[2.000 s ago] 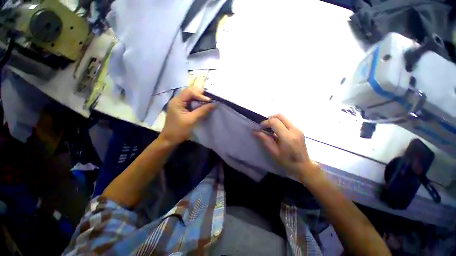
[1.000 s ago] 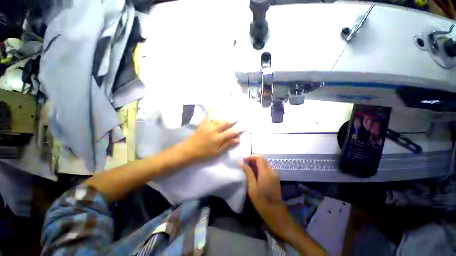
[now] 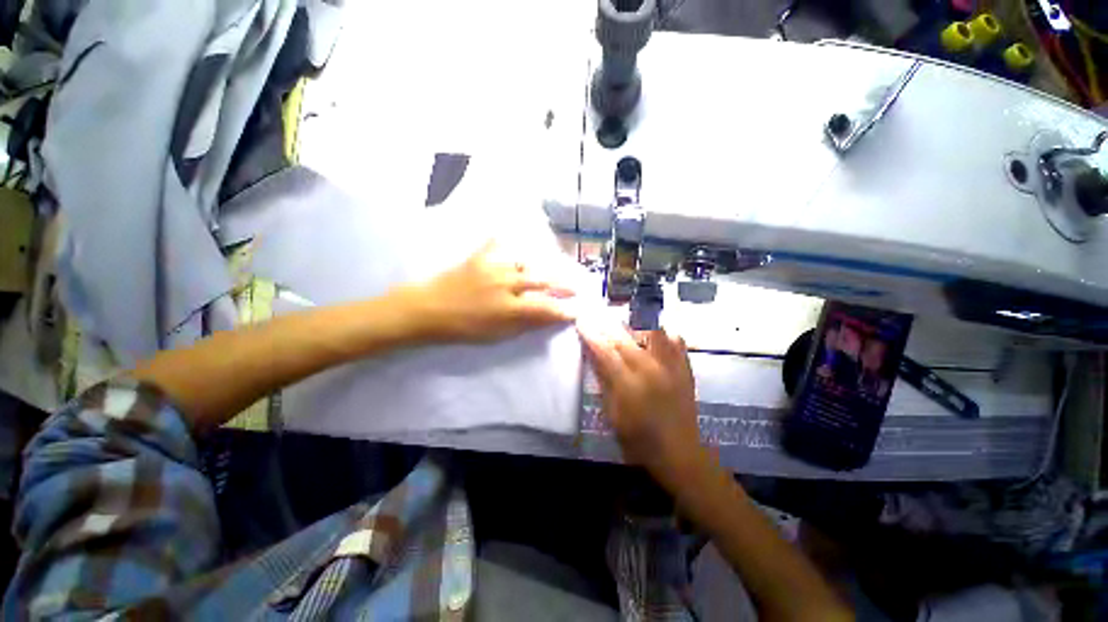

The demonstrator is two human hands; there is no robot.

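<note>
A light grey fabric panel [image 3: 450,383], near white under the lamp, lies flat on the table left of the sewing machine [image 3: 778,158]. A short dark slit shows in its upper part. My left hand [image 3: 492,298] lies flat on the panel, fingers towards the needle area. My right hand [image 3: 644,389] is at the panel's right edge, just in front of the presser foot area, fingertips down on the cloth edge. Whether its fingers pinch the edge cannot be told. The needle is not clear in the glare.
A smartphone [image 3: 848,386] with a lit screen stands right of my right hand, a black strap [image 3: 938,391] beside it. A measuring scale [image 3: 753,430] runs along the front edge. Light grey cut pieces [image 3: 122,170] are heaped at left. Yellow thread cones [image 3: 972,34] are at the back right.
The view has swung from the left board to the machine. The panel, earlier held up at the table edge in both hands, now lies flat, and both hands have moved in by the presser foot area.
</note>
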